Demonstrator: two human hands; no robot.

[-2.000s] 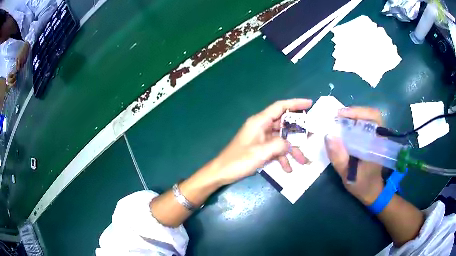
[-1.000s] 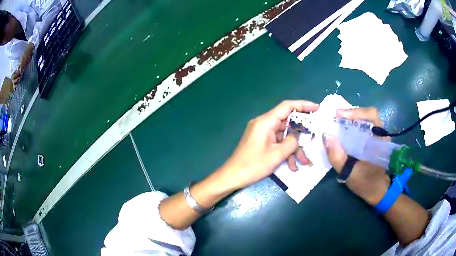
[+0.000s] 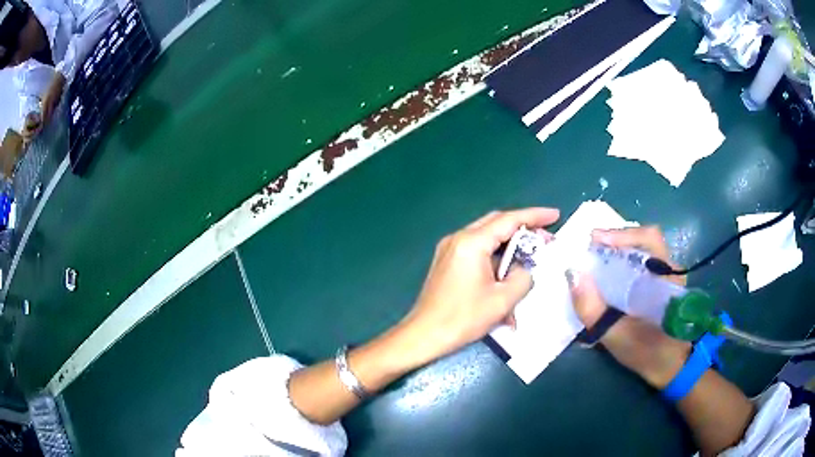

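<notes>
My left hand [image 3: 469, 281] holds a small white housing with dark parts inside [image 3: 521, 249] in its fingertips, tilted on its side. My right hand [image 3: 630, 290] grips a fat clear syringe [image 3: 625, 278], its front end pointing left towards the housing. A green cap [image 3: 690, 313] and a clear hose [image 3: 760, 341] are at its rear. A thin dark band-like tool [image 3: 602, 327] shows under the right fingers. The syringe tip is washed out against white paper [image 3: 533, 353] with a black edge, lying on the table under both hands.
A rusty white rail [image 3: 201, 250] borders the green belt. Beyond it are a black tray [image 3: 109, 80] and a person's hand [image 3: 34, 120]. Black sheets with white strips [image 3: 567, 67], ragged paper [image 3: 666, 125], a small paper [image 3: 768, 253], a black cable [image 3: 737, 239] and foil bags [image 3: 728, 36] lie right.
The housing has turned from showing its open face to a narrower, tilted side. The syringe has swung so its green cap sits lower and faces the camera more. The view has shifted slightly.
</notes>
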